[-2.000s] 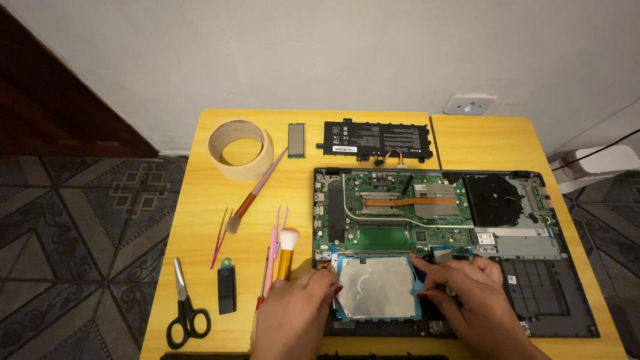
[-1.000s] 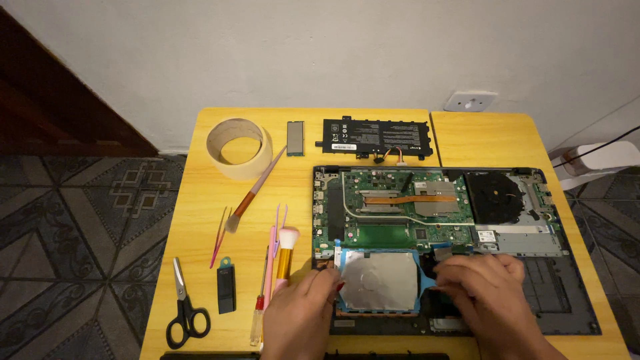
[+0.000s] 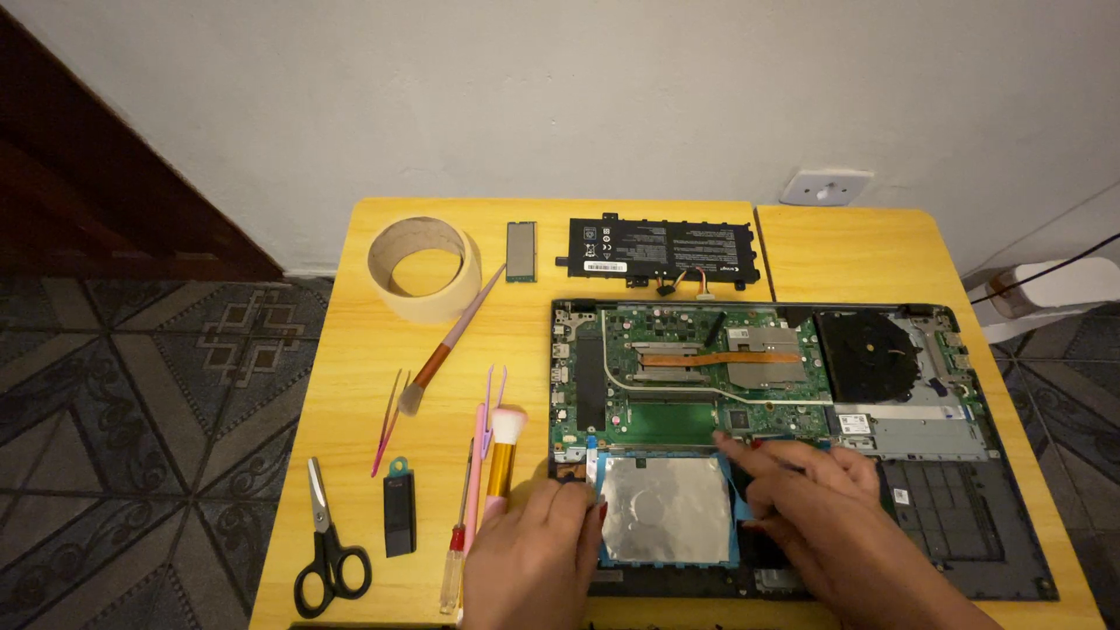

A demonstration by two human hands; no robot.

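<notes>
An opened laptop (image 3: 656,424) lies on the yellow table, its green circuit board, copper heat pipe (image 3: 722,359) and black fan (image 3: 869,357) exposed. Near its front edge sits a silver foil-covered drive (image 3: 667,512) with blue edging. My left hand (image 3: 534,551) is at the drive's left edge, fingertips against it; whether they grip it cannot be told. My right hand (image 3: 814,499) is at the drive's upper right, index finger extended over the laptop's board edge, other fingers bent by the blue tab (image 3: 744,507). What lies under the right palm is hidden.
Behind the laptop lies a battery (image 3: 661,249) with wires, beside a memory module (image 3: 521,251). To the left are a tape roll (image 3: 424,267), brushes (image 3: 507,446), tweezers (image 3: 389,424), a USB stick (image 3: 400,516), a screwdriver (image 3: 454,560) and scissors (image 3: 325,547).
My right hand has moved left from one second ago, and its index finger now reaches to the drive's upper right corner. The left hand stays by the drive's left edge.
</notes>
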